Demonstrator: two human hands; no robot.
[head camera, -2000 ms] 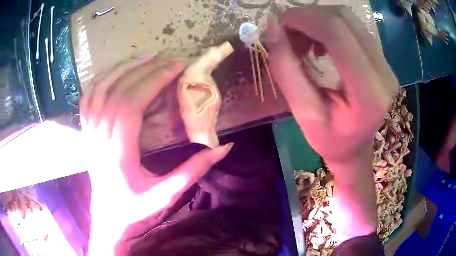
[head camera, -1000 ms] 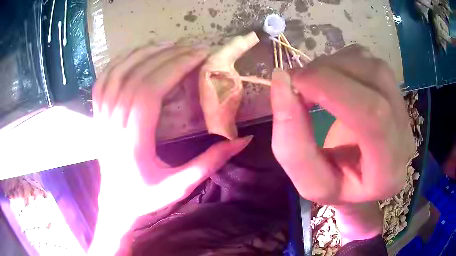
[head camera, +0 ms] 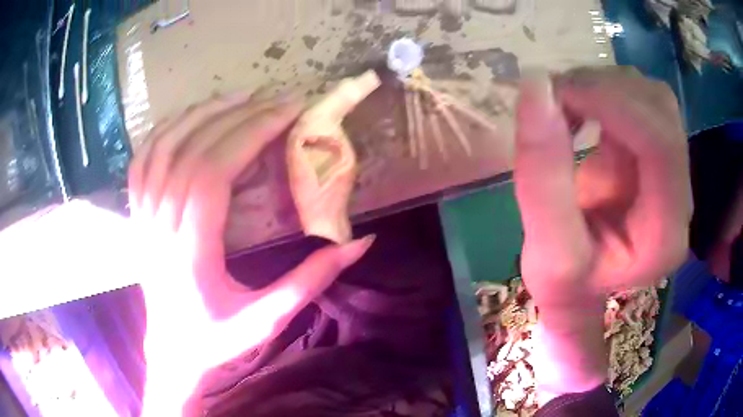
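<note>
A tan hollow body part (head camera: pixel 324 163) with a bent neck-like end is upright over the mat's front edge, its dark-edged opening facing me. My left hand (head camera: pixel 216 195) holds it between the fingertips at its left side and the thumb at its lower end. My right hand (head camera: pixel 607 179) is blurred, right of the body part and apart from it, fingers curled towards the thumb; whether it pinches anything is hidden. A white glue cup (head camera: pixel 405 55) stands on the cardboard mat (head camera: pixel 220 49), with several thin applicator sticks (head camera: pixel 440 122) fanned out below it.
A green tray (head camera: pixel 489 236) with heaped small tan pieces (head camera: pixel 509 342) is at lower right, partly behind my right forearm. Thin white sticks (head camera: pixel 84 89) lie at upper left. Tan clusters (head camera: pixel 692 28) are at upper right. A blue crate (head camera: pixel 709 350) is at far right. Glare covers the left.
A second ago my right hand held a thin stick at the body part's opening; it has moved right, away from it. My left hand keeps its hold. The view has shifted slightly.
</note>
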